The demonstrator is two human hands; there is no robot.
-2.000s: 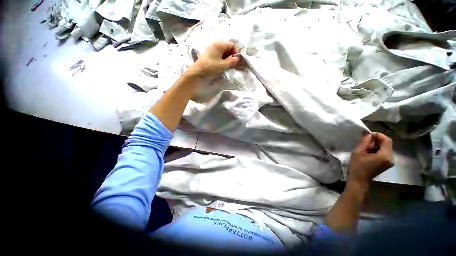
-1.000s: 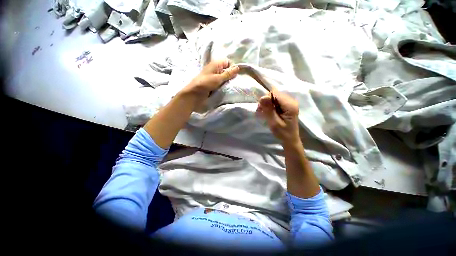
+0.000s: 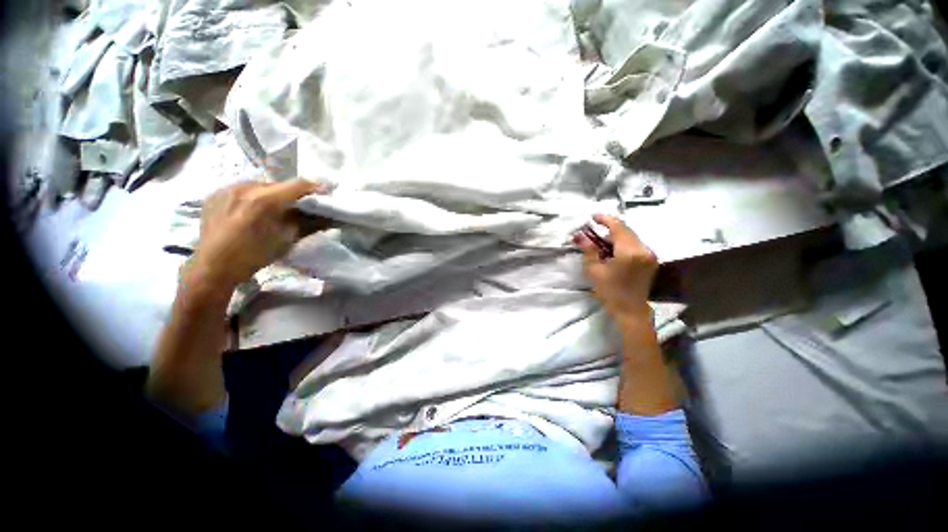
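A pale grey-white garment point(image 3: 437, 114) lies crumpled across the table in front of me. My left hand point(image 3: 247, 227) grips a folded edge of it at the left. My right hand point(image 3: 622, 262) is at the other end of this stretched fold, with small dark thread snips point(image 3: 597, 241) held in it. Its fingertips are at the cloth; how firmly they pinch it is hard to tell. A cuff with a dark button point(image 3: 647, 190) lies just above my right hand.
More pale garments are heaped at the back left point(image 3: 104, 94) and at the right point(image 3: 884, 114). The white table point(image 3: 728, 197) has its front edge below my hands. Pale cloth lies over my lap point(image 3: 468, 353). A pale cloth-covered surface point(image 3: 832, 384) is at the lower right.
The view has shifted. My hands have moved apart, and the garment edge is now stretched sideways between them. More of the cloth-covered surface shows at the lower right.
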